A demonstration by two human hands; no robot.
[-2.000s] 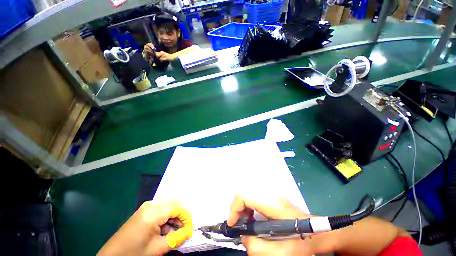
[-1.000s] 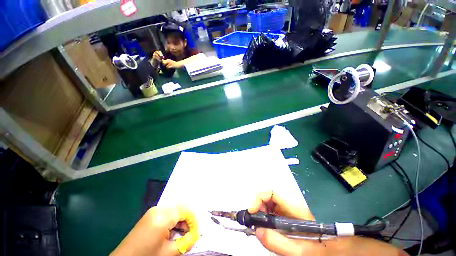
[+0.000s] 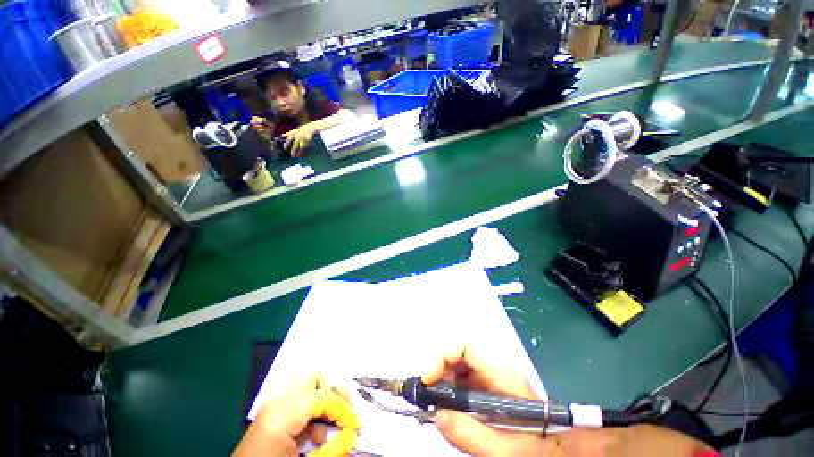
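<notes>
The white panel stack [image 3: 393, 312] lies on the green bench in front of me. My right hand [image 3: 482, 402] holds the black soldering iron [image 3: 500, 405], its tip pointing left above the stack. A thin feed guide [image 3: 388, 408] runs below the iron. My left hand [image 3: 308, 419], with yellow finger cots [image 3: 335, 418], is at the stack's near left part, fingers curled together. Whether it grips something is hidden by the fingers. The iron's tip is close to the left fingers, with a small gap.
A black soldering station [image 3: 634, 223] with a solder reel [image 3: 591, 152] stands right. The iron stand [image 3: 585, 272] with yellow sponge [image 3: 619, 308] is beside it. A white scrap [image 3: 493, 248] lies behind the stack. Across the bench are a person [image 3: 290, 107] and black material [image 3: 460, 103].
The view has shifted slightly. My left fingers have moved a little relative to the stack. The iron stays in my right hand, tip pointing left. The person opposite has moved a hand.
</notes>
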